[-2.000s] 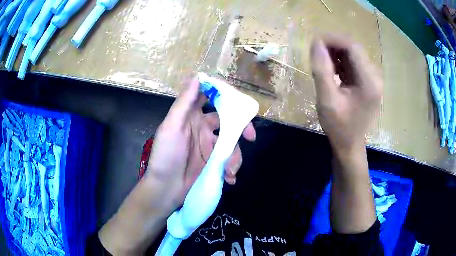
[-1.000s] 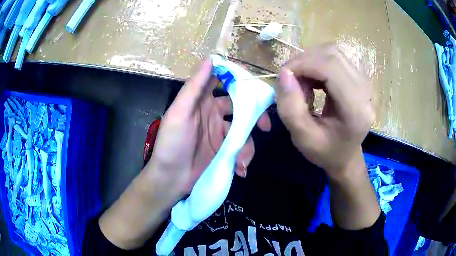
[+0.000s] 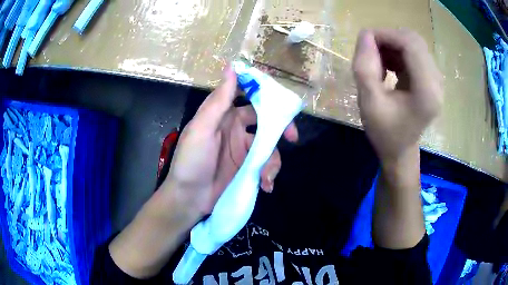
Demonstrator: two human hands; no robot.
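My left hand (image 3: 214, 145) holds a white moulded leg (image 3: 240, 189) over my lap, its foot end up and its narrow end down at the lower left. A dark-blue strap (image 3: 249, 86) shows on the foot end, beside my left thumb. My right hand (image 3: 395, 92) is raised over the table at the right, thumb and forefinger together, blurred. Whether a stick is pinched in it cannot be told. A white wad (image 3: 301, 32) and thin tan sticks (image 3: 333, 53) lie on the brown-stained glue pad (image 3: 278, 51).
Legs (image 3: 42, 28) lie fanned on the table (image 3: 184, 44) at far left, and more legs (image 3: 496, 83) at far right. Blue crates with pale pieces stand below the table edge, left (image 3: 92, 195) and right (image 3: 448, 192). A green surface is at the upper right.
A second ago my right hand held a thin stick at the foot end; it has moved right, away from the leg. My left hand and the leg have barely moved since then.
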